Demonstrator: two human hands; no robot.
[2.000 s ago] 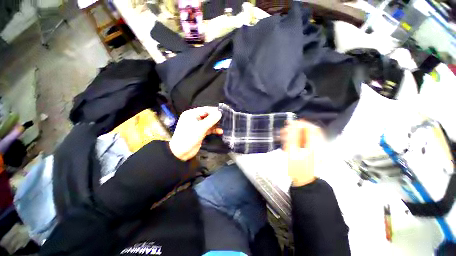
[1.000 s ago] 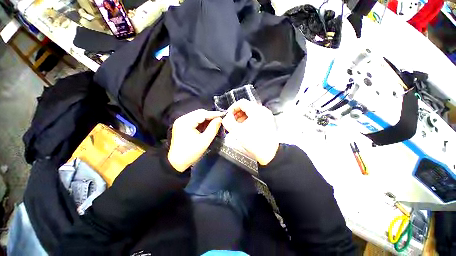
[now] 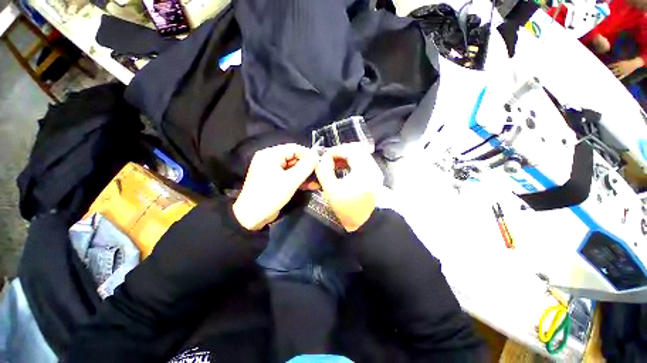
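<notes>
A plaid fabric piece [image 3: 344, 132], dark with white lines, shows in the middle of the view, its far end sticking out beyond my hands. My left hand [image 3: 275, 183] and my right hand [image 3: 349, 186] meet at its near edge, fingertips pinched close together on it. My fingers hide the held edge. The navy garment [image 3: 301, 64] lies heaped just beyond my hands, with black cloth [image 3: 209, 106] at its left.
A white sewing machine [image 3: 528, 159] with a blue stripe stands at the right. Orange-red snips [image 3: 503, 225] and yellow-green scissors [image 3: 554, 327] lie on the table near it. A cardboard box [image 3: 138, 205] is at lower left. A person's red sleeve [image 3: 624, 25] shows at top right.
The plaid piece was spread flat between my hands two seconds ago. My hands have since come together at its near edge. A person in red has appeared at the top right.
</notes>
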